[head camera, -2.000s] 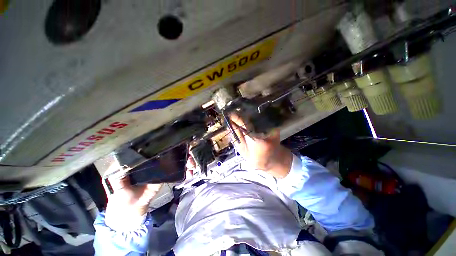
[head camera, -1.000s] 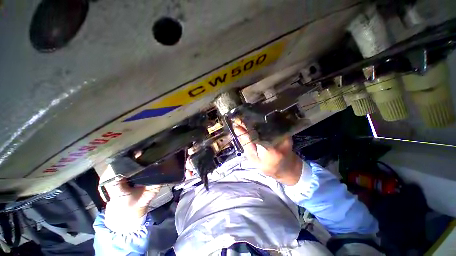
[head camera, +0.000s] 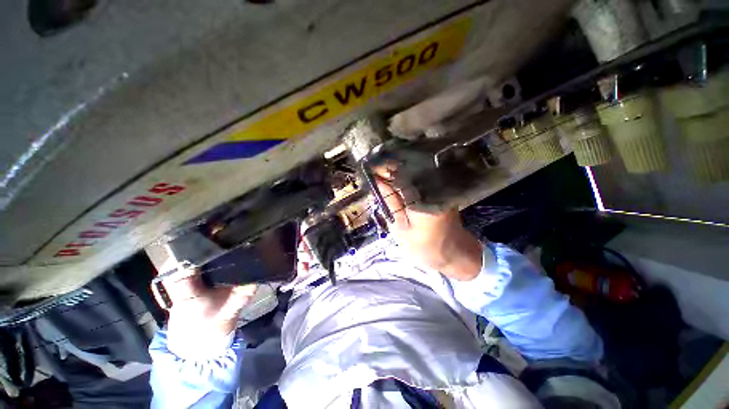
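Observation:
The large grey-cream machine head (head camera: 240, 72) with a yellow CW500 strip crosses the view. My left hand (head camera: 206, 307) is at the lower left, overexposed, holding a flat dark smartphone (head camera: 256, 257) under the head. My right hand (head camera: 428, 232) reaches up to the needle area (head camera: 348, 196); its fingertips are partly hidden behind dark machine parts. A thin dark line (head camera: 377, 196) runs beside the right fingers; I cannot tell whether it is a tool or a machine lever. A dark presser foot part (head camera: 326, 246) hangs beside small brass-coloured parts.
Ribbed cream-yellow tension knobs (head camera: 631, 132) stand in a row at the right. Grey and black cloth (head camera: 88, 343) lies at the lower left. A red fire extinguisher (head camera: 599, 281) is in the right background. My pale apron (head camera: 376, 319) is below the machine.
The view has shifted, so the machine head sits slightly higher in the picture. Both hands stay at about the same places on the machine, with only small shifts of the right hand.

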